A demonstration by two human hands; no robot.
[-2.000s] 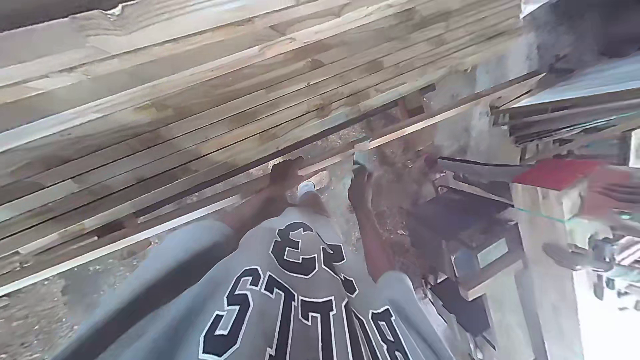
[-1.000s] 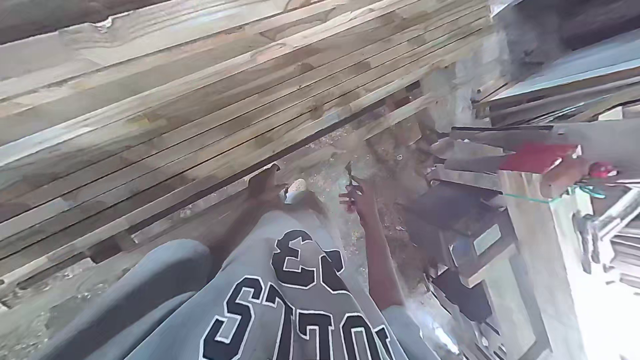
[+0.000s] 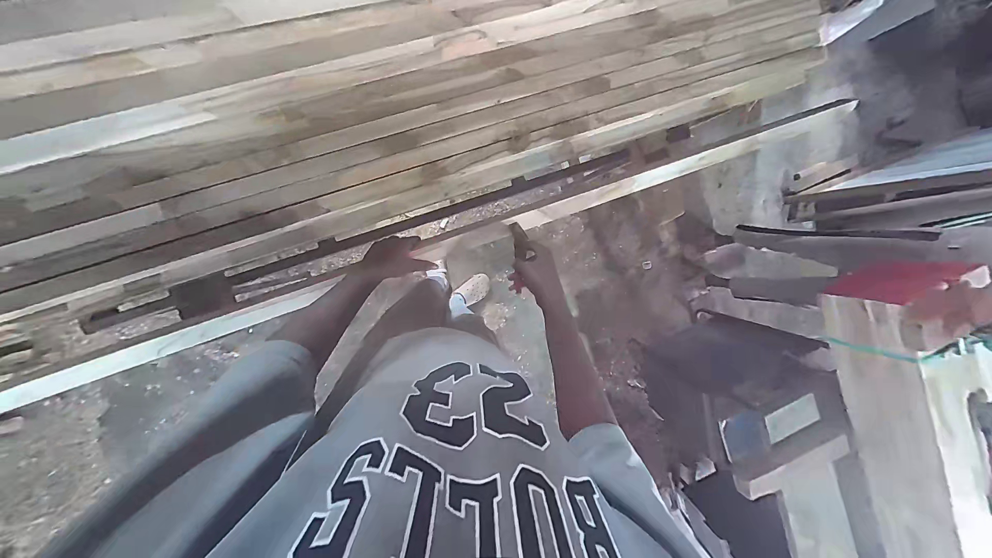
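A long, narrow wooden strip [image 3: 635, 183] runs slantwise from the lower left to the upper right, beside a large row of boards [image 3: 325, 147]. My left hand [image 3: 394, 257] rests at the strip with its fingers around the edge, and seems to grip it. Just on the near side of the strip, my right hand [image 3: 535, 267] is closed around a small dark object [image 3: 518, 239], whose kind is too blurred to tell. The tip of that object comes close to the strip; whether they touch cannot be told.
My shoes [image 3: 471, 290] stand on dirt ground below the strip. To the right are a wooden post [image 3: 876, 387] with a red top [image 3: 907, 282] and green cord, a dark box-like object [image 3: 721, 356], and stacked boards or sheets [image 3: 907, 190] behind.
One second ago my right hand was lower, with its fingers spread more; now it is up by the strip. The long strip shows plainly again along the boards' near edge.
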